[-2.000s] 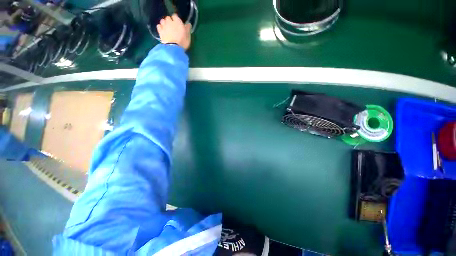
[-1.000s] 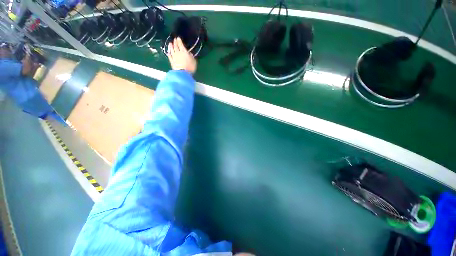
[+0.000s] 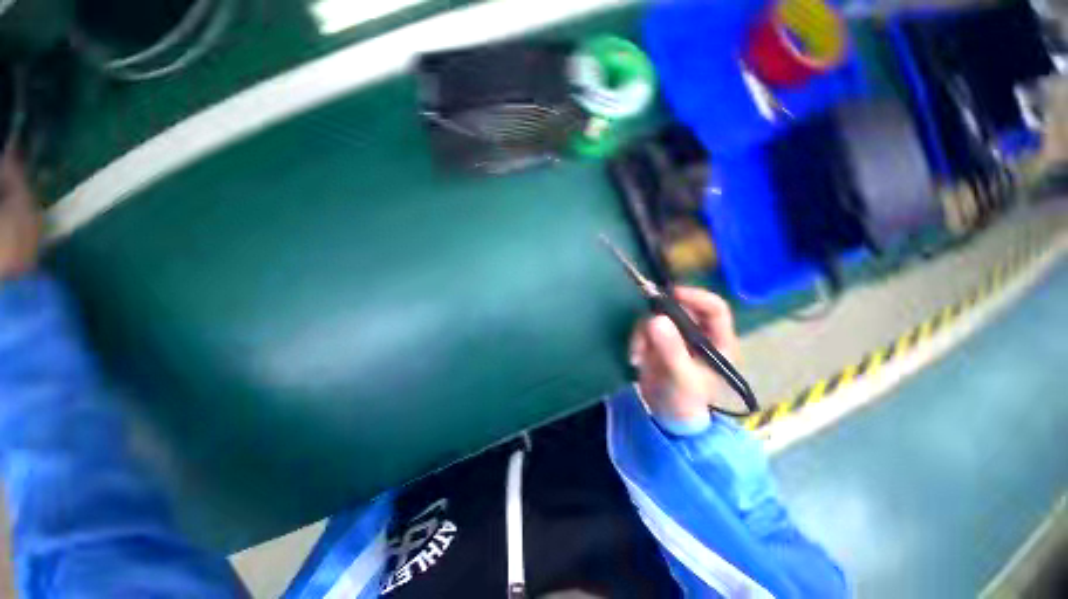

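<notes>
My right hand (image 3: 689, 351) holds the soldering iron (image 3: 705, 349) like a pen at the bench's front edge, its thin metal tip pointing up and left. My left hand (image 3: 16, 220) is blurred and cut off by the left edge, beside the white strip. Part of a dark headset with a pale hoop (image 3: 16, 103) shows just above it; whether the fingers grip it cannot be told. The soldering iron stand (image 3: 638, 193) lies beyond my right hand, with the yellowish sponge (image 3: 689, 253) at its near end.
A black fume fan (image 3: 498, 105) and green-rimmed solder spool (image 3: 613, 80) stand at the back of the green bench (image 3: 340, 281). The blue tray (image 3: 744, 234) holds a red tape roll (image 3: 796, 45) and a dark station (image 3: 820, 181). Another headset (image 3: 146, 29) is at top left, beyond the white strip.
The view has swung right. My right hand has come into view with the soldering iron. My left hand has shifted to the left edge of the picture.
</notes>
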